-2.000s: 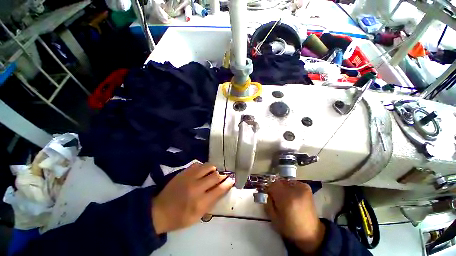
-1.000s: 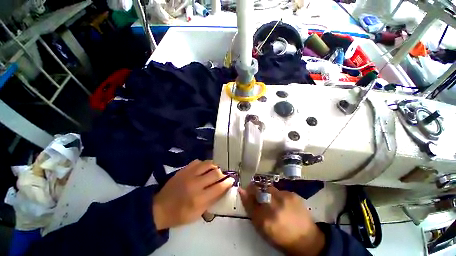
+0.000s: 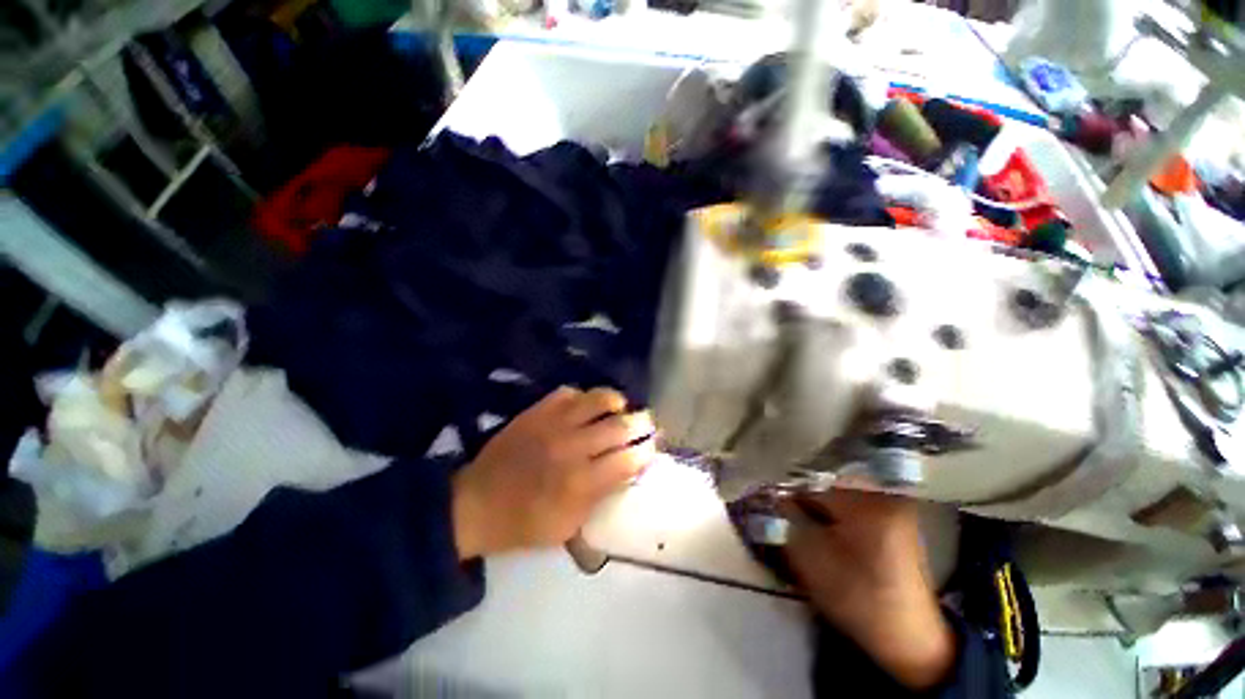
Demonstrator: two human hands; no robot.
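The cream-white sewing machine head point(image 3: 1010, 396) fills the right, blurred. My left hand point(image 3: 553, 471) lies left of the needle area with bent fingers; a dark bit shows at its fingertips, but what it holds is too blurred to tell. My right hand point(image 3: 867, 553) is under the machine arm, right of the presser foot area point(image 3: 767, 519); its fingertips are hidden by the machine. A large crumpled navy fabric heap point(image 3: 464, 273) lies left of and behind the head, reaching my left hand.
A whitish offcuts bundle point(image 3: 130, 410) is at the left table end. Black-and-yellow shears or a cutter point(image 3: 1010, 615) lie right of my right hand. Coloured thread spools point(image 3: 908, 126) are behind the machine. A red object point(image 3: 321, 198) is beyond the heap at left.
The view has shifted, so the machine sits further right and blurs. My right hand has moved right, away from the front of the needle and under the arm. The hands are further apart.
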